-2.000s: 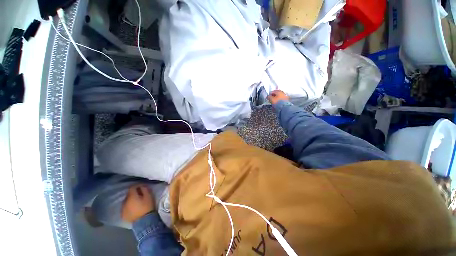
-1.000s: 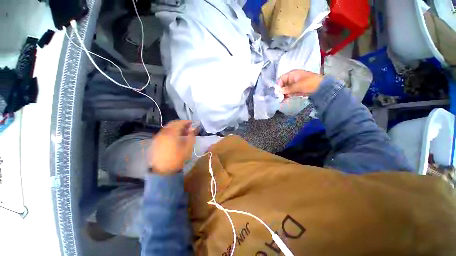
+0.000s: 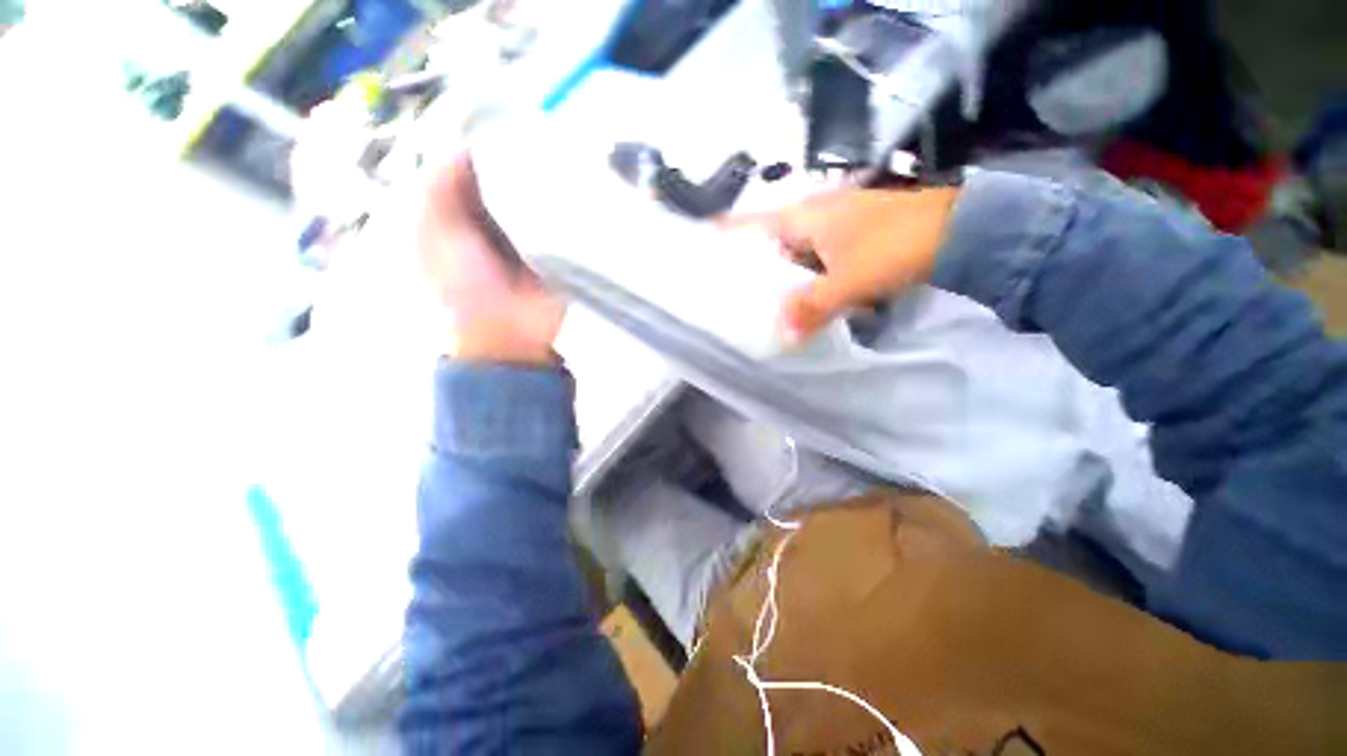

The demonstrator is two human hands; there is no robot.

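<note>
A light grey fabric piece (image 3: 946, 392) spans from the bright table surface down over the table's front edge toward my lap, with a darker fold line running along it. My left hand (image 3: 495, 281) is at the fabric's far left end, blurred; whether its fingers grip the cloth is unclear. My right hand (image 3: 849, 251) is on the fabric at the upper middle, fingers bent onto the cloth and pinching it. Glare washes out much of the cloth between my hands.
Black scraps (image 3: 709, 185) lie on the table beyond my right hand. A black item with a grey oval (image 3: 1101, 81) and a red thing (image 3: 1197, 185) are at the upper right. A white earphone cable (image 3: 771, 591) hangs over the brown apron (image 3: 886, 620).
The view has swung from the lap and cloth heap to the bright table. Both hands have moved up to the table, and the grey fabric now stretches between them.
</note>
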